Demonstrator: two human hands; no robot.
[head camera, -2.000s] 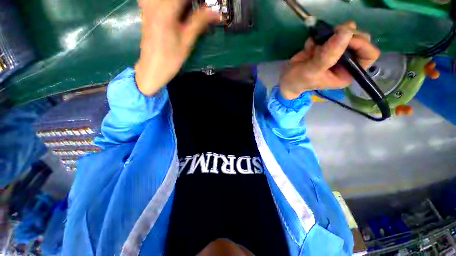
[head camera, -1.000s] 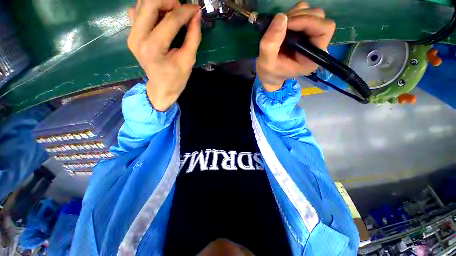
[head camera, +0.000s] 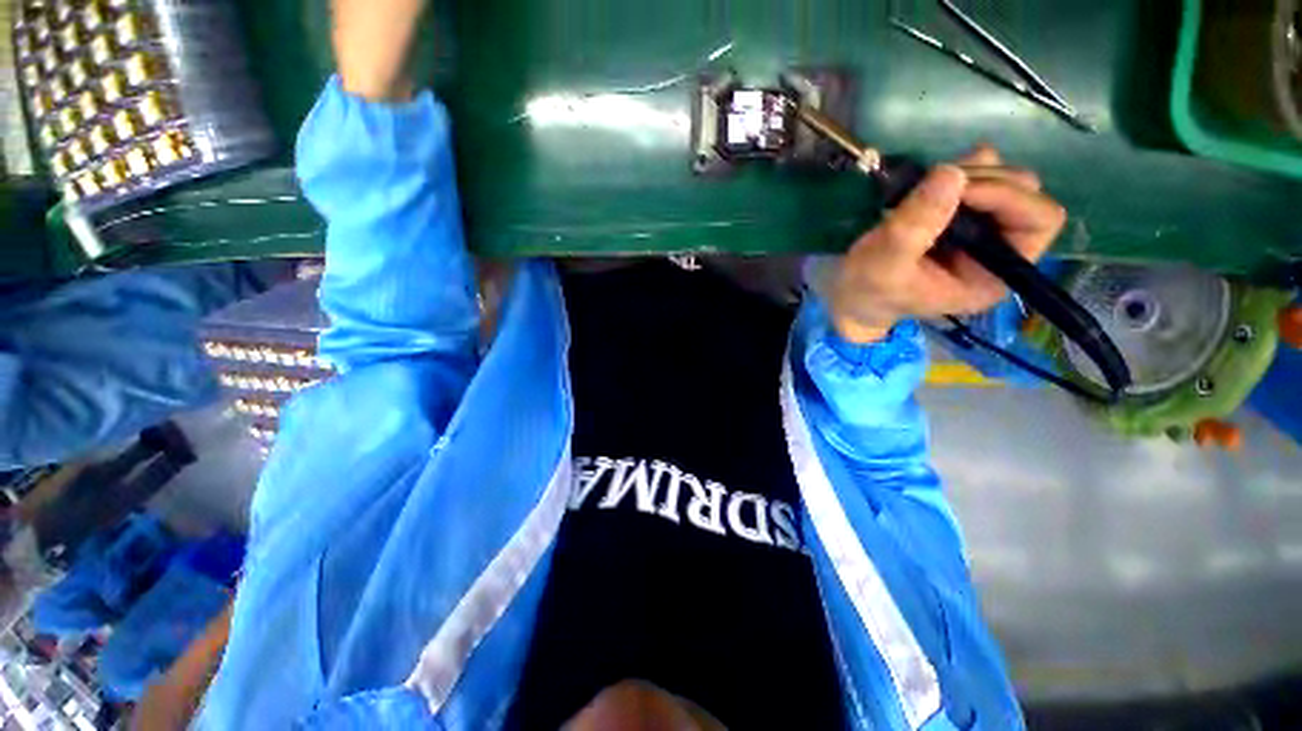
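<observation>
A small silver and white module (head camera: 757, 120) sits in a dark fixture (head camera: 708, 126) on the green bench mat. My right hand (head camera: 950, 243) is closed around the black handle of a soldering iron (head camera: 1050, 303). The iron's metal tip points left and reaches the module's right side; contact is too small to tell. My left forearm (head camera: 393, 222) stretches forward and only the wrist shows; the left hand is cut off by the top edge. A thin solder wire (head camera: 628, 90) trails across the mat left of the fixture.
Tweezers (head camera: 1000, 64) lie beyond the iron. A green basket (head camera: 1188, 114) is at the upper right. A fan (head camera: 1149, 321) is at the bench edge on the right. Trays of modules (head camera: 107, 100) stand on the bench at left, more (head camera: 271, 364) beside me.
My left hand has left the module and gone forward out of the picture. My right hand still holds the iron at the module. The view has shifted, showing more bench, with tweezers and trays.
</observation>
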